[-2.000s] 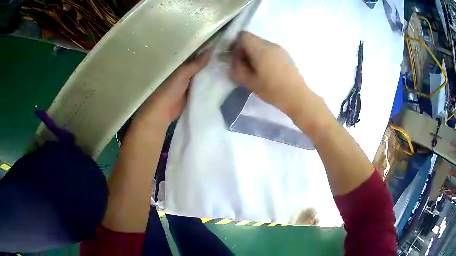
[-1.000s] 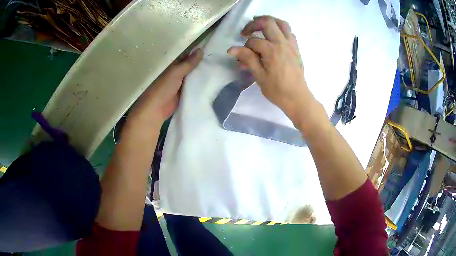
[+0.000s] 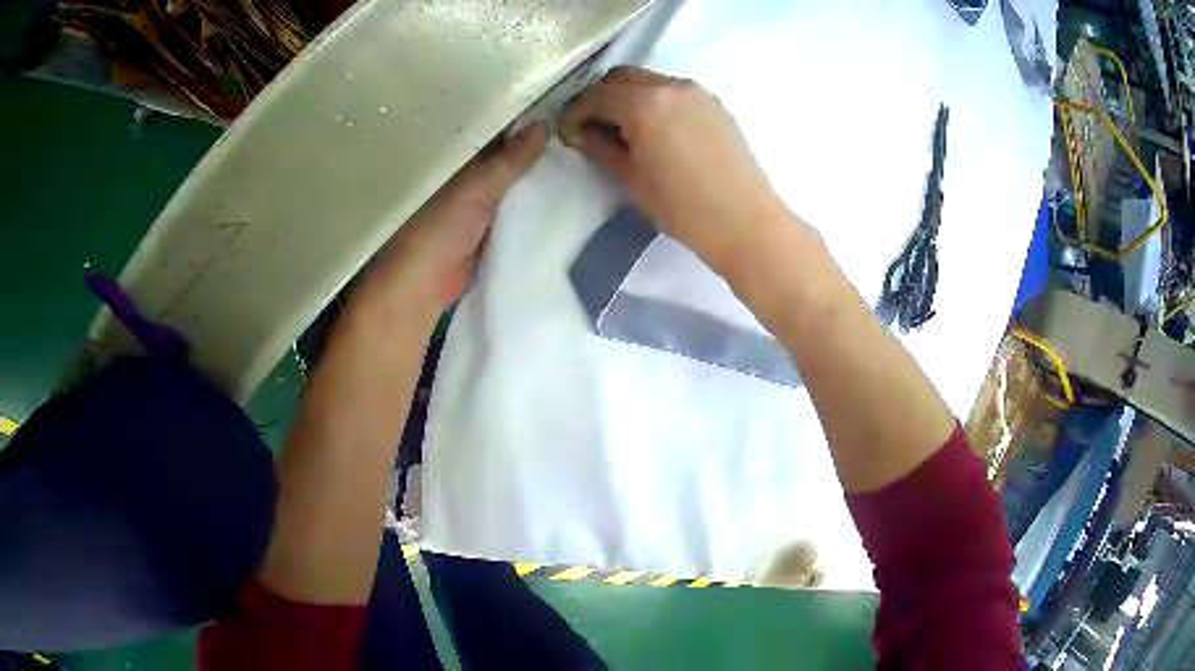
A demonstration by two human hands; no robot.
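Note:
A white cloth cover [image 3: 550, 433] lies beside a long, curved cream rail [image 3: 328, 144]. My left hand [image 3: 452, 230] is at the cloth's edge next to the rail, its thumb on the cloth and its other fingers hidden below. My right hand [image 3: 668, 144] is bent over the same edge, its fingertips close to my left thumb. Whether the fingertips pinch cloth or something thin cannot be told. A grey-blue fabric strip [image 3: 695, 344] lies folded on the cloth below my right hand. Black scissors [image 3: 923, 236] lie on the cloth to the right.
A purple cord [image 3: 131, 312] is at the rail's lower end, by a dark blue rounded shape [image 3: 131, 498]. Brown leather pieces [image 3: 197, 53] are at the upper left. A yellow tube [image 3: 1114, 243] and cluttered boards are on the right. Green floor [image 3: 734, 629] shows below the cloth.
My right hand has come down and left from above the cloth to its edge beside my left thumb. Its raised, spread fingers have curled in. My left hand has barely moved.

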